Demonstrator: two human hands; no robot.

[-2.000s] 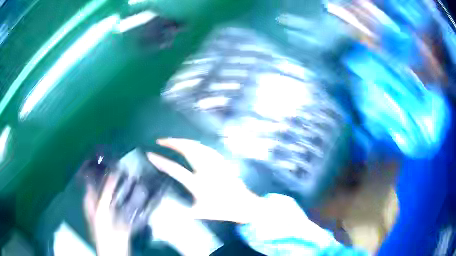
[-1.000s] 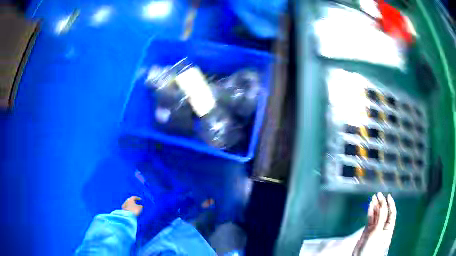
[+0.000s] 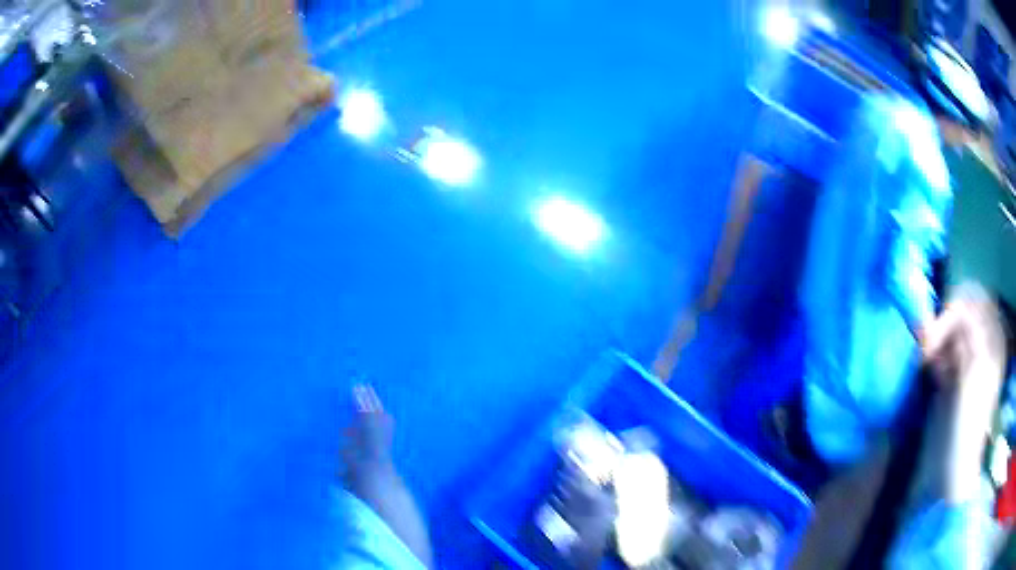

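Note:
My left hand [image 3: 368,440] is small and blurred at the lower middle-left, over the blue floor. No held thing shows in it, and its fingers are not clear. My right hand [image 3: 965,334] is blurred near the right edge, beside another person's blue smock. Its fingers look bent, and whether it holds anything cannot be told. A blue bin [image 3: 713,429] at the bottom holds whitish and grey items [image 3: 643,501], too blurred to name.
A person in a light blue smock [image 3: 875,278] is at the right, by a green bench [image 3: 983,228]. A brown cardboard box [image 3: 212,84] stands at the upper left. Blue floor [image 3: 301,290] with bright reflections lies between. Another blue container [image 3: 797,100] is at the upper right.
The view has swung away from the bench trays to the floor. The blue bin now shows lower in the picture. The person in the smock and more of the cardboard box have come into view.

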